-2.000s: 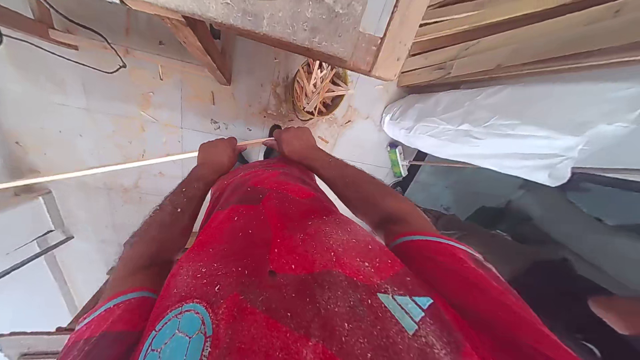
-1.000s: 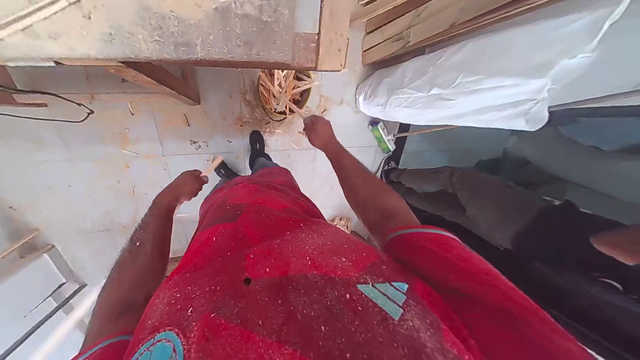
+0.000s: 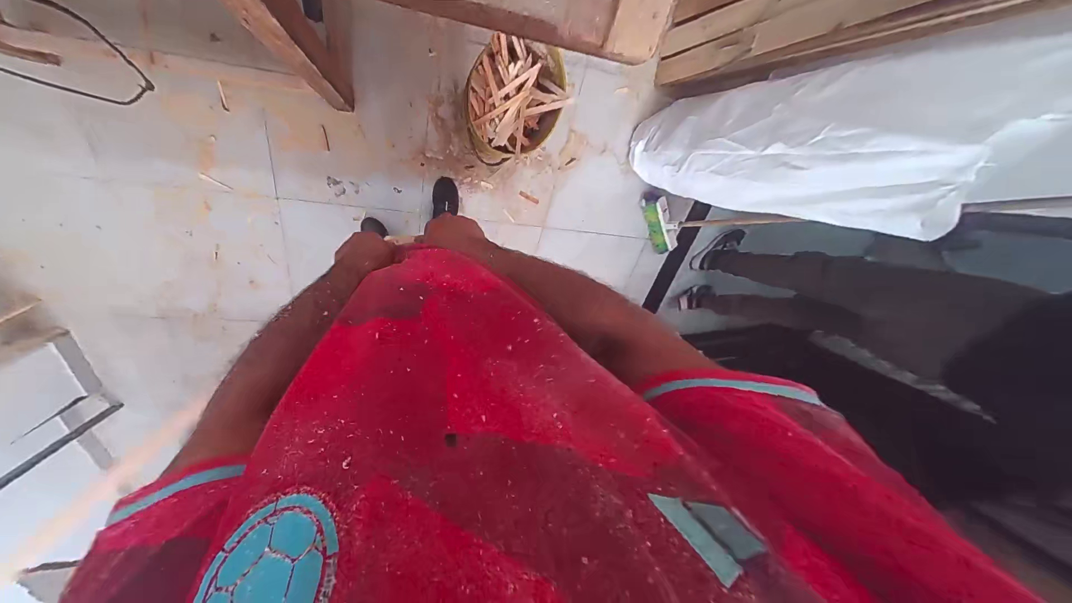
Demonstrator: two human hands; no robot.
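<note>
My left hand (image 3: pixel 365 255) and my right hand (image 3: pixel 455 232) are close together in front of the lower edge of my red shirt. Both are closed on a thin wooden strip (image 3: pixel 405 240), of which a short pale piece shows between them. A blurred pale length, seemingly the same strip, runs behind my left arm to the lower left. Beyond my hands, a round bucket (image 3: pixel 480 146) full of broken wood strips (image 3: pixel 517 94) stands on the floor.
A workbench edge (image 3: pixel 578 25) and its wooden leg (image 3: pixel 293 50) are ahead. Stacked boards (image 3: pixel 754 42) and a white cover (image 3: pixel 804 151) lie to the right, near a green-and-white broom (image 3: pixel 660 224). A dark reflective panel stands at the right. A black cable (image 3: pixel 126 67) and wood scraps lie on the tiled floor.
My hands were apart a second ago, the right one near the bucket with a piece of wood. They have come back together at the shirt's edge.
</note>
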